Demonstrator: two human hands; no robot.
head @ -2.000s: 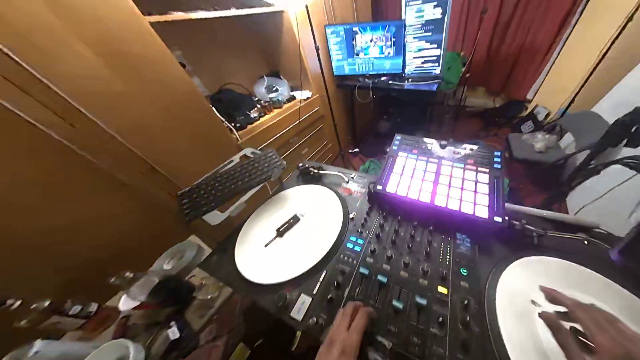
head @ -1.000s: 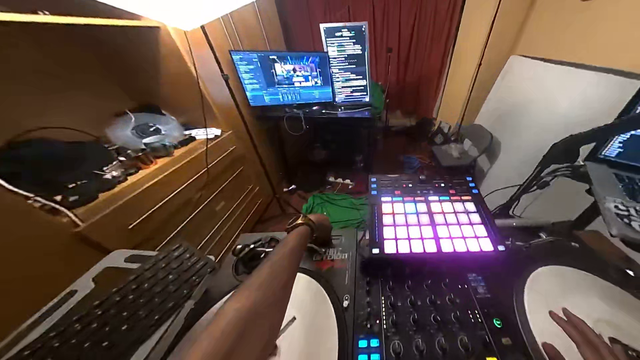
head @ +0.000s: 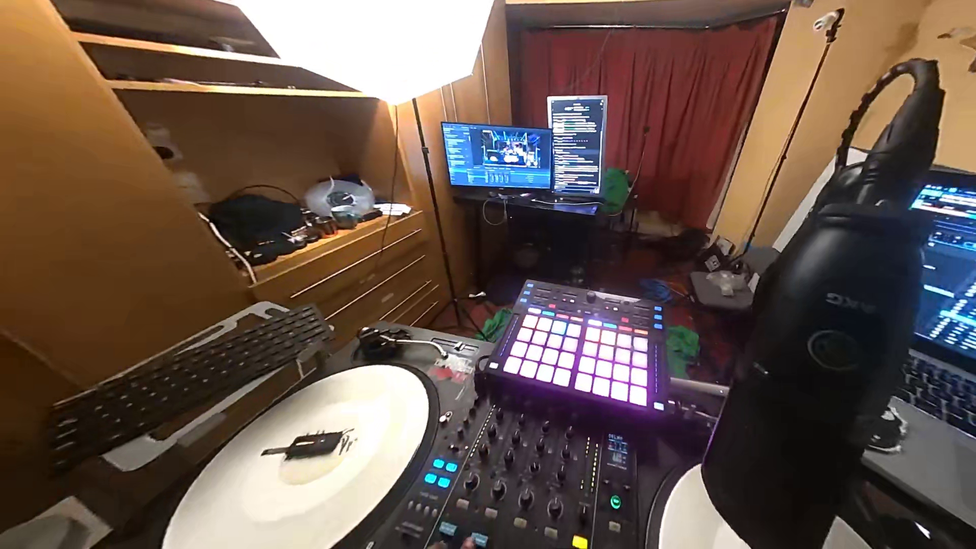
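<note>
Only the fingertips of my left hand [head: 456, 544] show, at the bottom edge, by the lower buttons of the black DJ mixer [head: 526, 473]; whether they press anything is hidden. My right hand is out of view. The left turntable's white record [head: 358, 412] carries a small black device [head: 314, 444] at its centre. A large black AKG audio device [head: 831, 328] with a ribbed cable looms close to the camera, covering much of the right turntable's white record [head: 690, 511]. Behind the mixer a pad controller [head: 579, 347] glows with lit pads.
A dark keyboard [head: 198, 374] on a stand lies left of the left turntable. The left deck's tonearm [head: 415, 343] rests at its back. An open laptop [head: 945, 404] stands at the right. Further back are two monitors [head: 496, 156], a light stand [head: 435, 198] and wooden drawers [head: 366, 286].
My left arm no longer reaches across the left turntable; fingertips now show low at the mixer. My right hand has left view from the right record, and the black AKG device has come into view.
</note>
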